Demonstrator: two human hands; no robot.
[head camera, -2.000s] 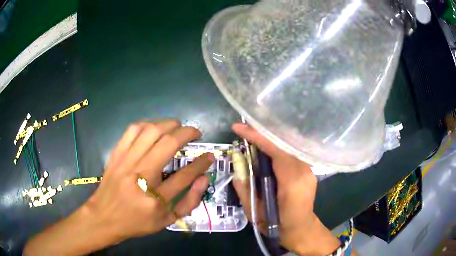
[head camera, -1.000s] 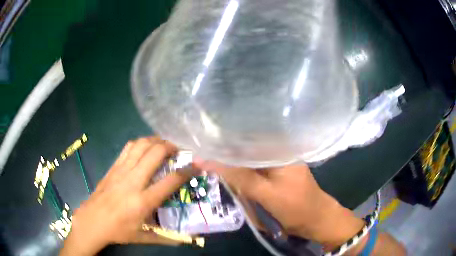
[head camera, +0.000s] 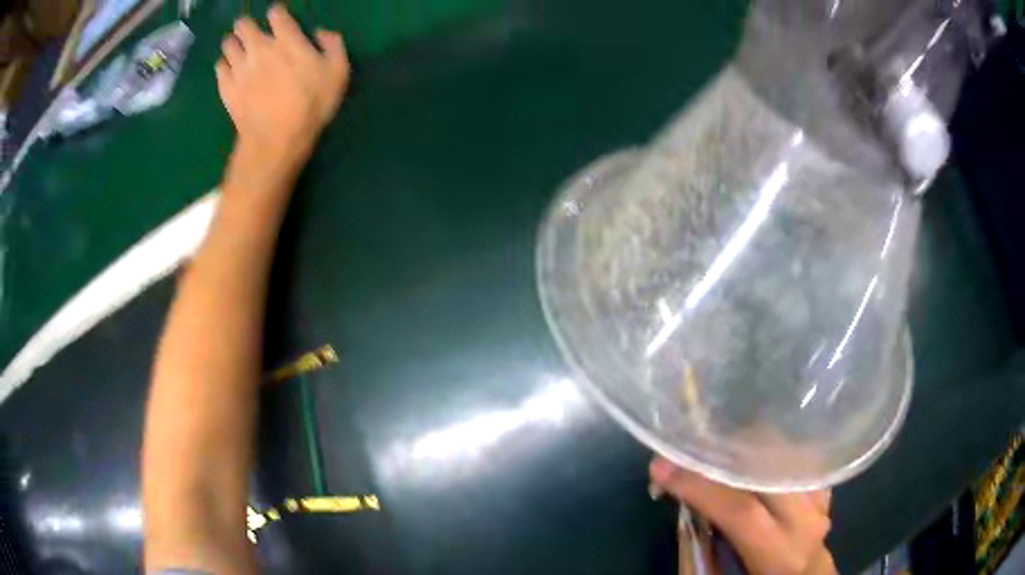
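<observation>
My left hand (head camera: 281, 84) is at the upper left over the green belt, fingers apart, with nothing visible in it. My right hand (head camera: 764, 522) is at the bottom right, partly behind the hood rim, closed around the soldering iron (head camera: 699, 548), which is cut off by the lower edge; its tip cannot be made out. Two brass contact strips (head camera: 335, 504) joined by a green jumper wire (head camera: 313, 432) lie on the dark mat beside my left forearm, which hides part of them. The housing is not seen in front of me.
The clear fume extractor hood (head camera: 742, 292) covers much of the right side. A pale curved rail (head camera: 112, 281) edges the green conveyor belt (head camera: 79, 202). A clear plastic bag (head camera: 152, 70) lies at the upper left. A crate with brass strips (head camera: 998, 505) is at the lower right edge.
The housing has gone from in front of me. My left hand has moved far forward and left, without the strip seen in it earlier. My right hand has moved right and down.
</observation>
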